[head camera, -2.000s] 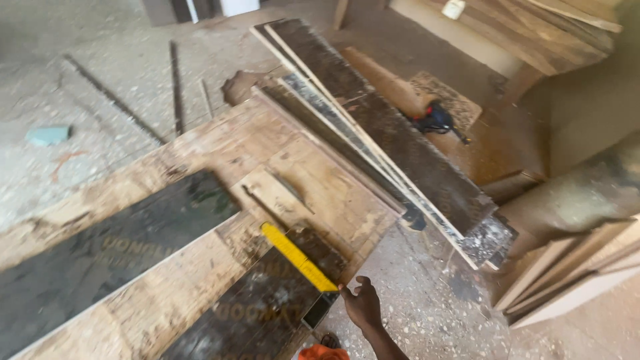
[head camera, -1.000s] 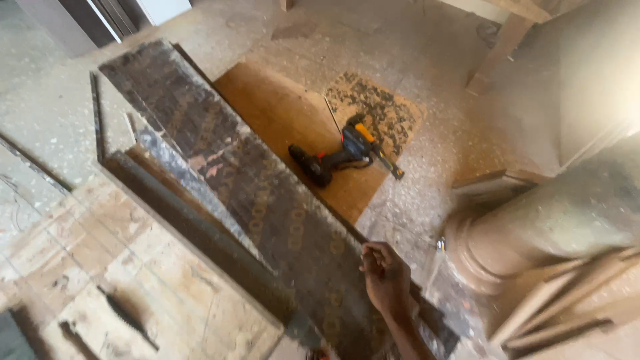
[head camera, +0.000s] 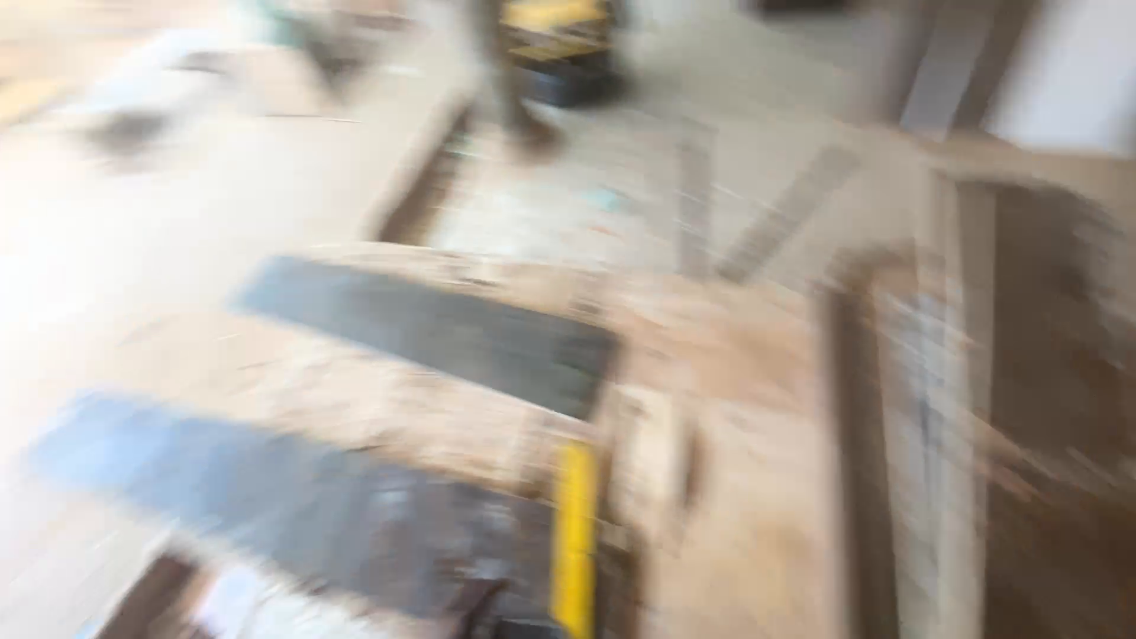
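Observation:
Neither of my hands can be made out in this blurred head view. A yellow strip-like tool (head camera: 575, 541) lies across the right end of a dark film-faced plywood strip (head camera: 337, 506) on the worktable. Farther back on the table lies another dark plywood strip (head camera: 435, 328). A small pale piece of wood (head camera: 648, 444) rests just right of the yellow tool. Something dark touches the bottom edge near the yellow tool, too blurred to name.
Long dark and pale boards (head camera: 1047, 373) stand along the table's right side. Behind the worktable (head camera: 745, 461), narrow strips (head camera: 790, 213) lie on the floor, and a yellow and black object (head camera: 559, 44) stands farther back.
The view has swung far left, back over the table. The hand seen over the boards a second ago is out of sight, as is the cordless drill on the floor.

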